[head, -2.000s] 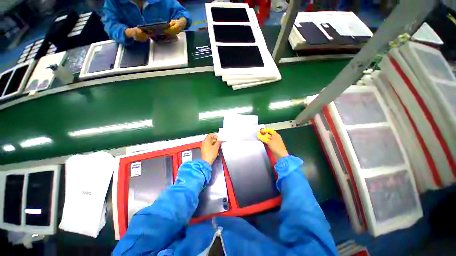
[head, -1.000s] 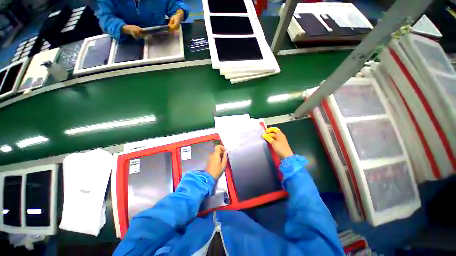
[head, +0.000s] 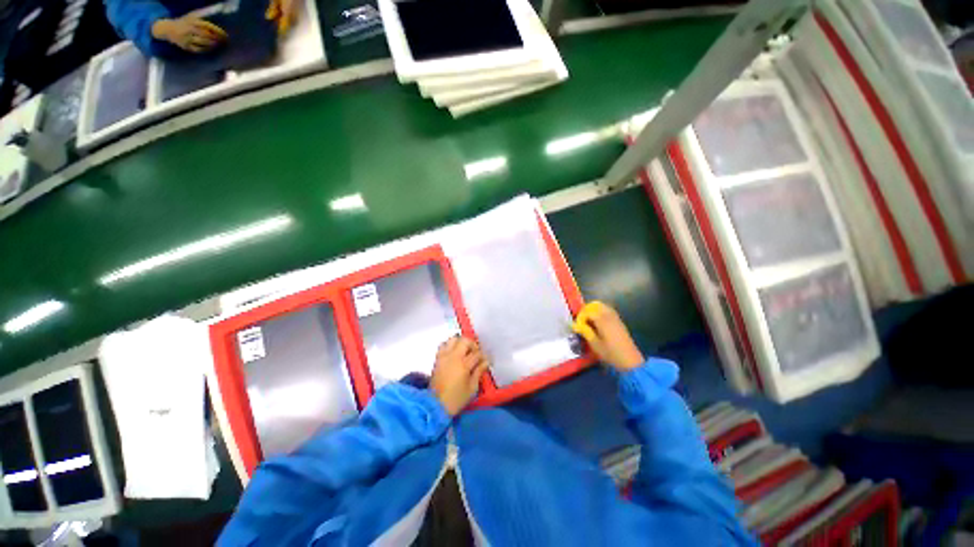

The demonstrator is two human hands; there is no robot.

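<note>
A red foam tray (head: 345, 340) lies at the centre front on a white one. Its left slot holds a dark grey tablet (head: 297, 374) and its middle slot another (head: 406, 321), each with a small white label. A thin whitish protective sleeve (head: 507, 283) covers the tablet in the right slot and reaches past the tray's back edge. My left hand (head: 457, 374) holds the sleeve's left edge near the front of the slot. My right hand (head: 611, 335), with yellow finger cots, holds its right edge near the front corner. The fingertips are partly hidden.
A white sleeve stack (head: 160, 411) lies left of the tray, with a white tray of black-screened tablets (head: 98, 449) beyond it. The green conveyor (head: 395, 171) runs behind. A grey post (head: 694, 96) and stacked trays (head: 785, 235) stand right. Another person's hands (head: 192, 34) are across the belt.
Both my hands have moved toward me along the right slot, and the sleeve now covers the tablet almost to its front edge. The view has shifted down.
</note>
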